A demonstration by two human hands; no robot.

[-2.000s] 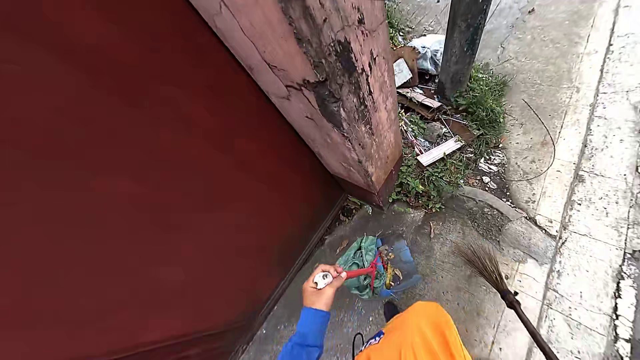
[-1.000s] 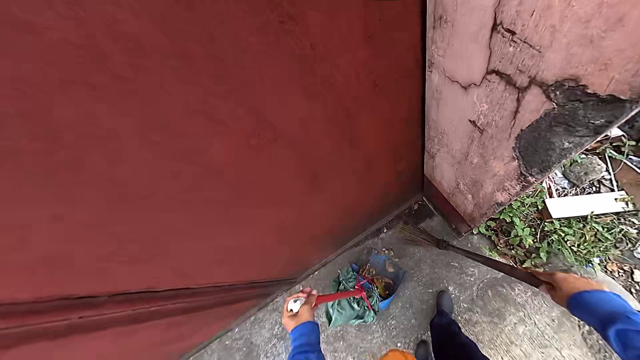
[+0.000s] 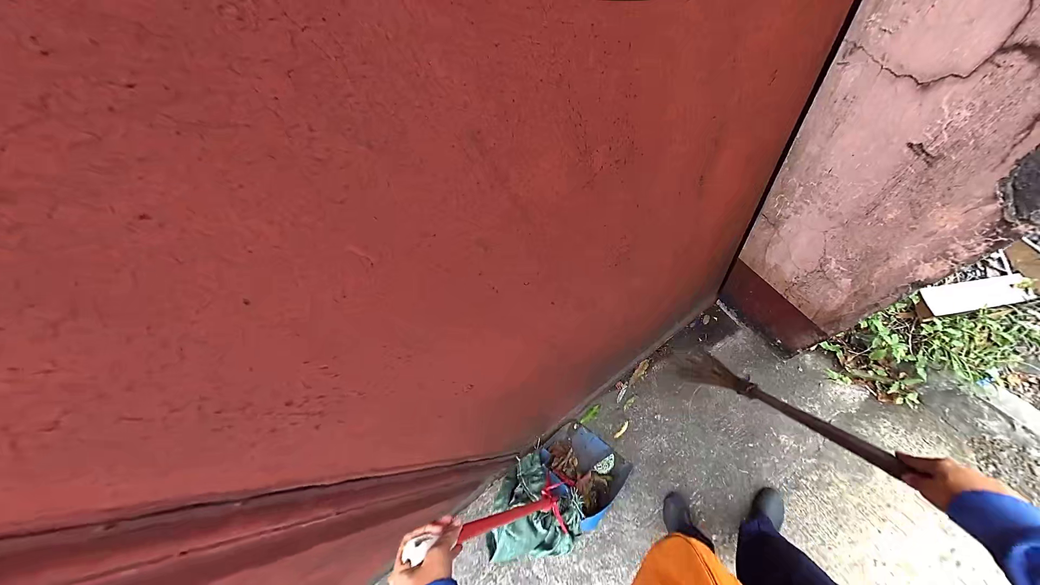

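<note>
My left hand (image 3: 429,552), low in the head view, grips the white-tipped end of a red handle (image 3: 505,518). That handle is tied with red strips to a blue dustpan (image 3: 597,455), which holds dry leaves and litter, and green sacking (image 3: 520,540) lies against its left side. At the lower right my right hand (image 3: 934,481) is closed around the dark stick handle of a broom (image 3: 825,431). The broom's bristles (image 3: 703,370) are on the concrete near the foot of the red wall, beside loose leaves (image 3: 639,371).
A red wall (image 3: 406,244) fills the left and meets a cracked pink pillar (image 3: 869,179). Weeds (image 3: 934,349) and a white board (image 3: 975,294) lie right of the pillar's base. Two dark shoes (image 3: 767,505) stand on the concrete (image 3: 674,439).
The view has swung toward the red wall. My right hand, out of view two seconds ago, now shows on the broom handle. Leaves lie along the wall's foot near the bristles.
</note>
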